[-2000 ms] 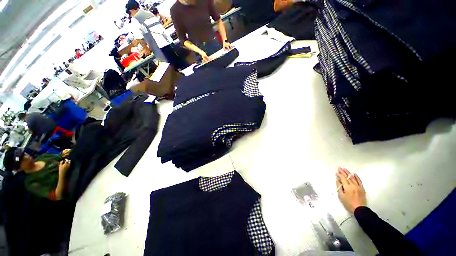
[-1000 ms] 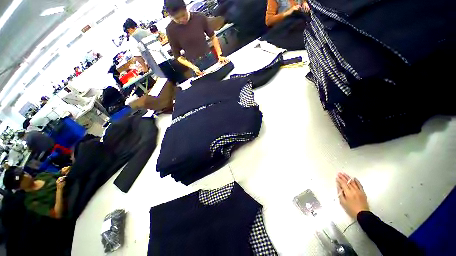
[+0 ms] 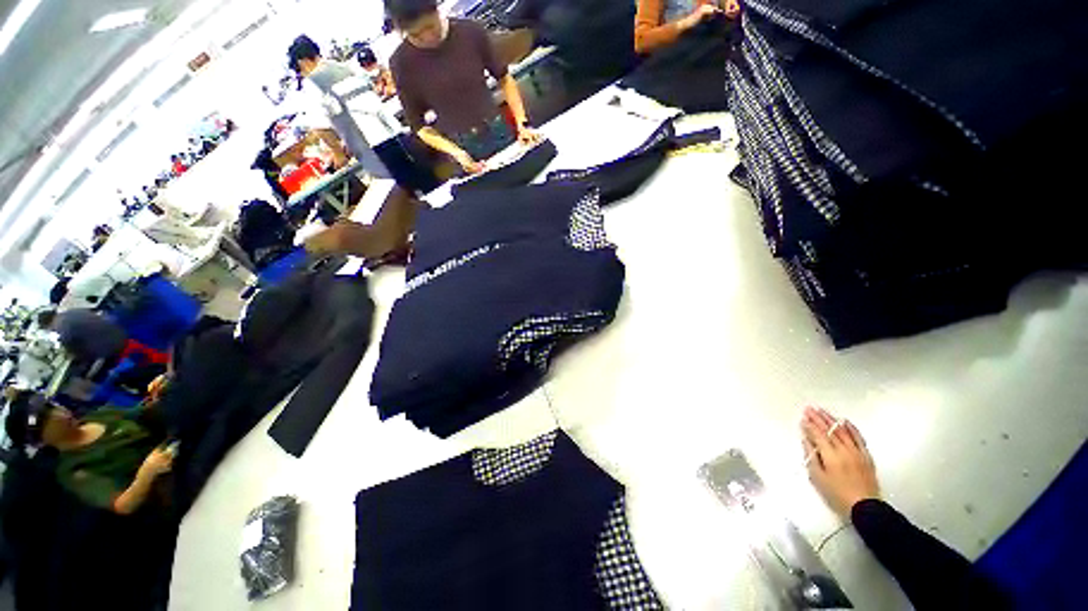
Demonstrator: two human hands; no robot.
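Note:
A dark garment body [image 3: 477, 537] with checked lining at its neck and armhole lies flat nearest me, cut off by the bottom edge. My right hand [image 3: 841, 463] rests palm down on the table at the right, fingers close together. Small pale marks show at the fingers; I cannot tell if they are a thin tool. Left of this hand are a small silver plate [image 3: 730, 477] and a shiny metal part [image 3: 802, 571], with a thin dark wire near the hand. My left hand is not in view.
A pile of garment bodies [image 3: 495, 316] lies across the white table [image 3: 680, 358]. A tall dark stack [image 3: 931, 215] stands far right. A bag of small dark parts [image 3: 269, 547] and dark sleeved garments [image 3: 316, 346] lie left. Other people work at the far and left sides.
The camera view has tilted up slightly, so things sit a little lower than at first. My right hand stays on the table. The person at the left has moved a hand.

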